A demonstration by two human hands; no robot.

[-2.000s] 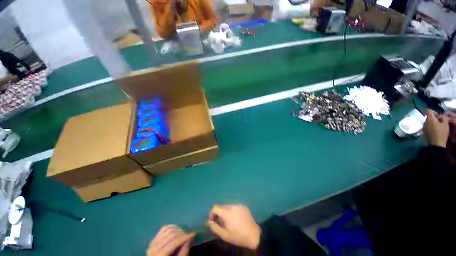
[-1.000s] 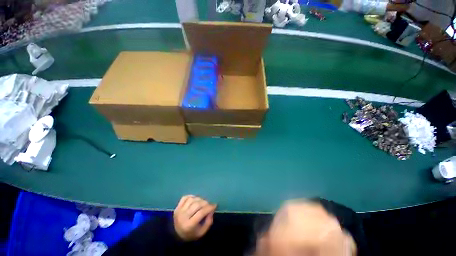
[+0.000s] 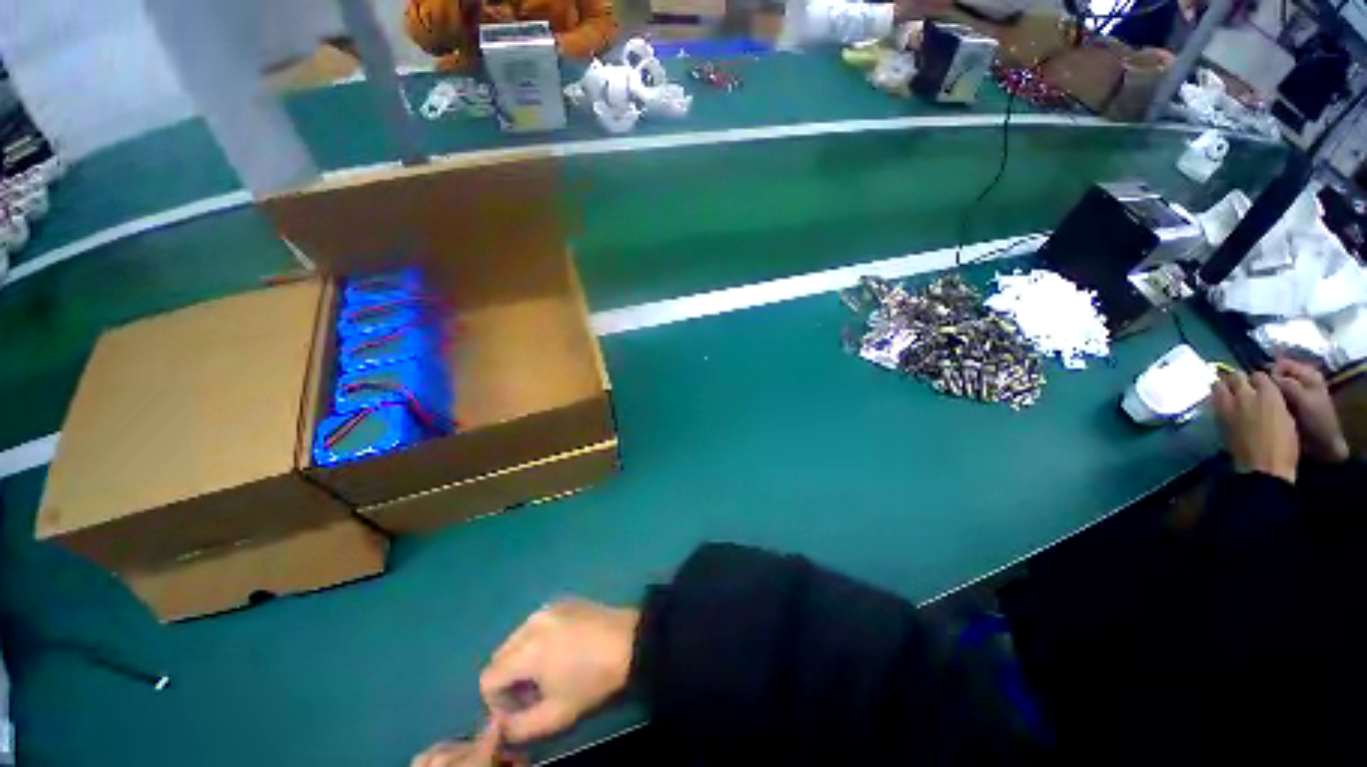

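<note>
My right hand (image 3: 562,668) is low in the centre at the bench's front edge, its fingers curled and pinched together. My left hand (image 3: 462,752) is just below and left of it, mostly cut off by the bottom edge. The fingertips of both hands meet. A small dark spot (image 3: 520,694) shows within the curled right fingers; I cannot tell whether it is a held part or shadow. Behind the hands stands an open brown carton (image 3: 502,468) with a row of blue battery packs (image 3: 375,367) with red and black leads.
A closed carton (image 3: 195,405) adjoins the open one. A black cable (image 3: 105,659) lies at left. Metal parts (image 3: 960,345) and white parts (image 3: 1054,315) are heaped at right. A neighbour's hands (image 3: 1259,417) hold a white unit (image 3: 1169,385). A conveyor (image 3: 750,195) runs behind.
The view has swung right since one second ago, so the blue bin and white heap at left are out of view. My hands, apart then, now meet at the fingertips.
</note>
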